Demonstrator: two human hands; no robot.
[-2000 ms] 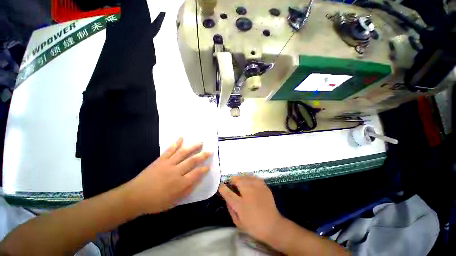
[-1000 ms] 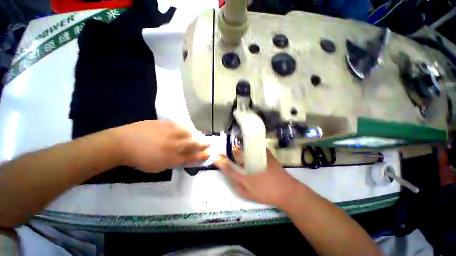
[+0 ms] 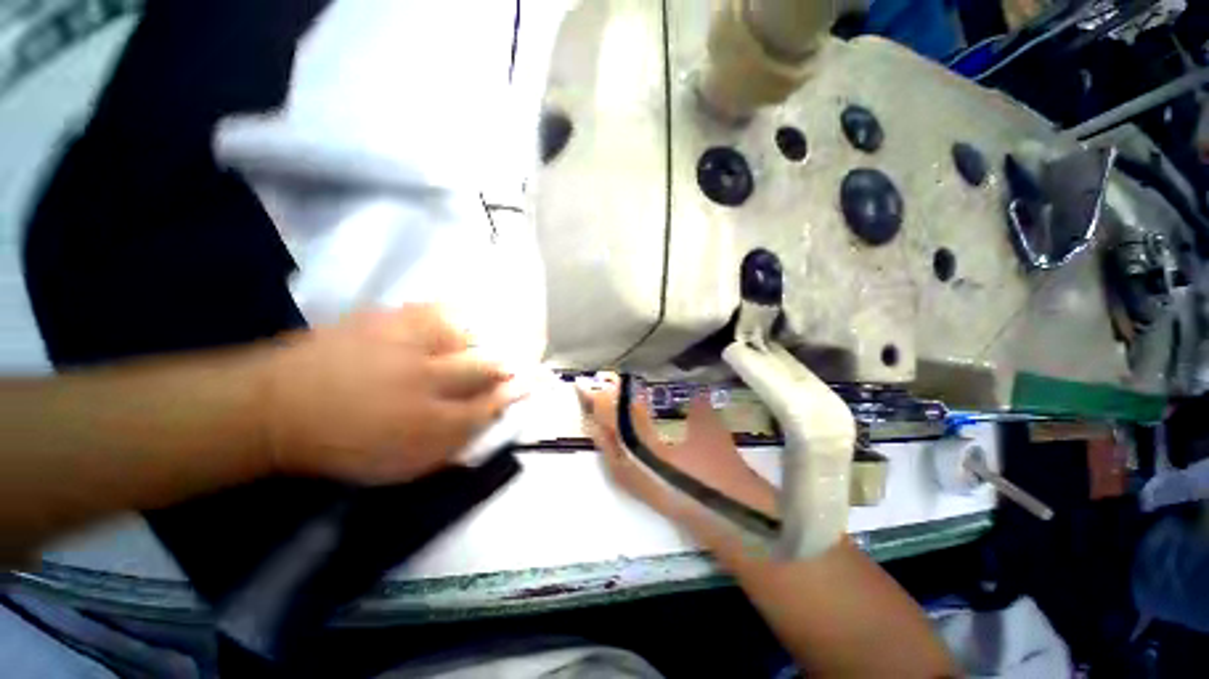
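Observation:
A white fabric piece [image 3: 385,226] lies left of the sewing machine head [image 3: 743,173], its lower end bunched at the needle area. A black fabric piece [image 3: 159,239] lies left of and under it, with a fold hanging over the table's front edge. My left hand [image 3: 385,398] presses on the white fabric with curled, blurred fingers at its lower end; whether they pinch it is unclear. My right hand [image 3: 690,464] is behind the cream guard [image 3: 815,451], fingertips close to the fabric's end. The guard and machine head hide part of it and the needle.
A small white roll with a stick [image 3: 965,464] stands at the right of the machine bed. The green front panel [image 3: 1087,395] juts out above it. The table's green front edge [image 3: 636,577] runs below my hands. Dark clutter and cables show at the upper right.
The view has come closer over the machine head. White fabric now spreads over the black at the left, and the black piece has shifted and folded toward the front edge. My hands stay near the needle area.

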